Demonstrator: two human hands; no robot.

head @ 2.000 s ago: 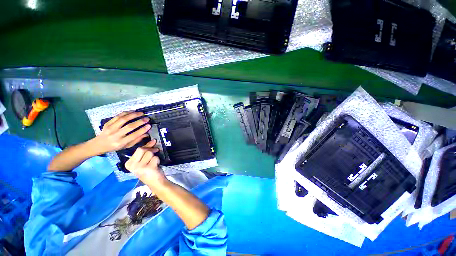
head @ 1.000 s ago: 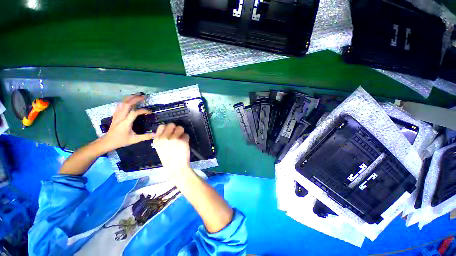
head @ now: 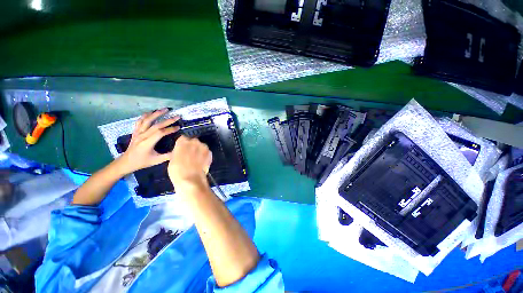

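A black plastic housing (head: 226,143) lies on a white protective sheet (head: 213,107) on the green bench. My left hand (head: 148,142) rests on its left part, fingers spread and thumb apart; I see nothing gripped in it. My right hand (head: 190,160) is closed in a fist over the housing's middle, beside my left hand. A thin pale rod (head: 217,184) sticks out below the fist towards the housing's near edge. My hands hide the housing's centre.
Loose black strips (head: 315,137) lie fanned right of the work spot. A housing (head: 410,191) with a grey centre strip tops a sheet-lined stack at right. More housings (head: 309,34) lie on the conveyor beyond. An orange-handled tool (head: 40,129) with a dark cord lies far left.
My right hand has moved from beside my left fingers to the housing's middle, now as a fist. The conveyor housings have shifted right. Pale and blue cloth has appeared at lower left.
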